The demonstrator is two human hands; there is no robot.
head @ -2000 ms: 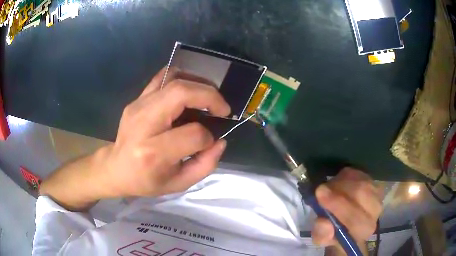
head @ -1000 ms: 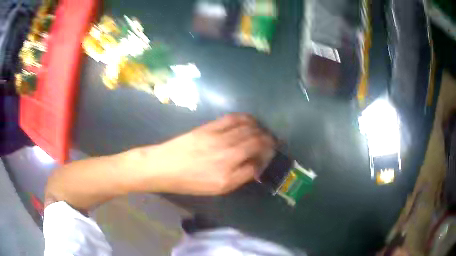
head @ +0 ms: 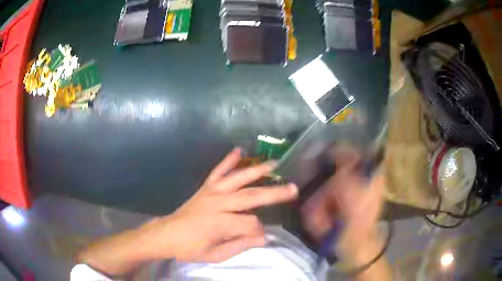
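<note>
A small green circuit board (head: 271, 147) lies on the dark green mat in front of my left hand (head: 236, 200). My left hand is open, fingers spread, fingertips over the board's near edge. A dark screen (head: 309, 159), blurred and tilted, is between my hands; whether it joins the board is unclear. My right hand (head: 352, 200) is strongly blurred, around the blue handle of the soldering iron (head: 329, 239); the iron's tip cannot be made out. A loose LCD module (head: 319, 85), glaring white, lies just beyond, its orange flex toward my right hand.
Overlapping LCD modules (head: 256, 44) lie at the far middle, another row (head: 348, 33) to their right. Soldered assemblies (head: 146, 22) are stacked far left. Loose boards (head: 66, 82) are heaped beside the red basket (head: 14, 110). A fan (head: 454, 90), cardboard (head: 407, 159) and red-banded spool (head: 454, 170) stand right.
The view has shifted, bringing the fan and spool in. My left hand, closed on the screen assembly before, now has spread fingers. My right hand is back in view.
</note>
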